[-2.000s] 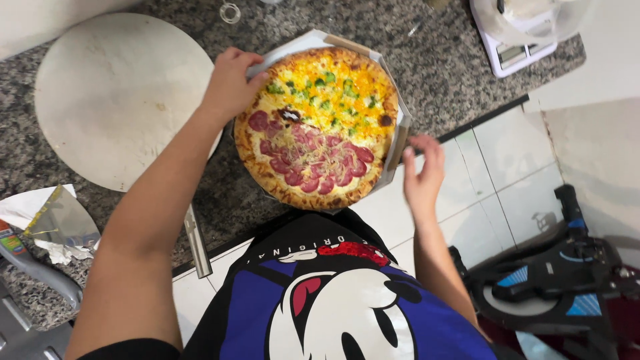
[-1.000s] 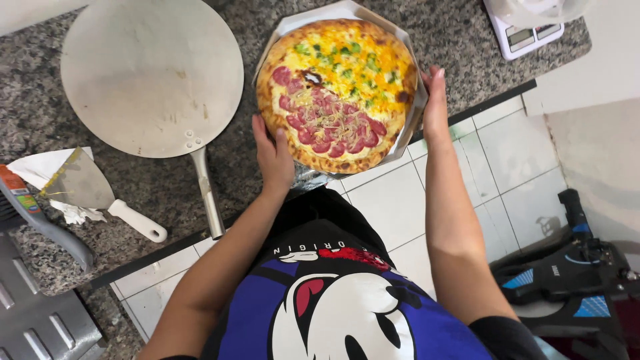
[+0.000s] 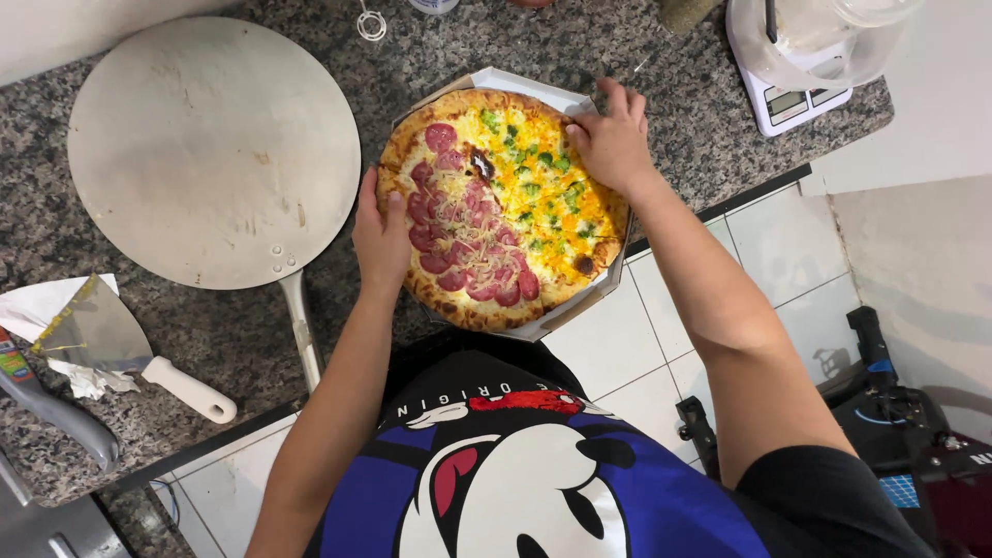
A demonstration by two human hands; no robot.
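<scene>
A whole pizza (image 3: 504,209), half with sliced sausage and shredded onion, half with yellow cheese and broccoli, lies in an octagonal cardboard box base (image 3: 577,308) at the counter's front edge. My left hand (image 3: 382,236) holds the left side, its thumb over the crust and its fingers along the box's rim. At the upper right, my right hand (image 3: 616,139) rests on the box's rim, thumb and bent fingers at the crust. Its exact grip is partly hidden. Left of the box, a round metal pizza peel (image 3: 213,151) lies flat, its handle pointing toward me.
A white-handled scraper (image 3: 105,329) lies on crumpled paper at the left, beside a grey-handled tool (image 3: 62,415). A digital kitchen scale (image 3: 783,105) carries a clear plastic container at the upper right. Tiled floor shows past the granite counter's edge.
The box and pizza have turned counterclockwise since one second ago. My right hand has moved from the box's right side to its upper right; my left hand has moved up along the left side.
</scene>
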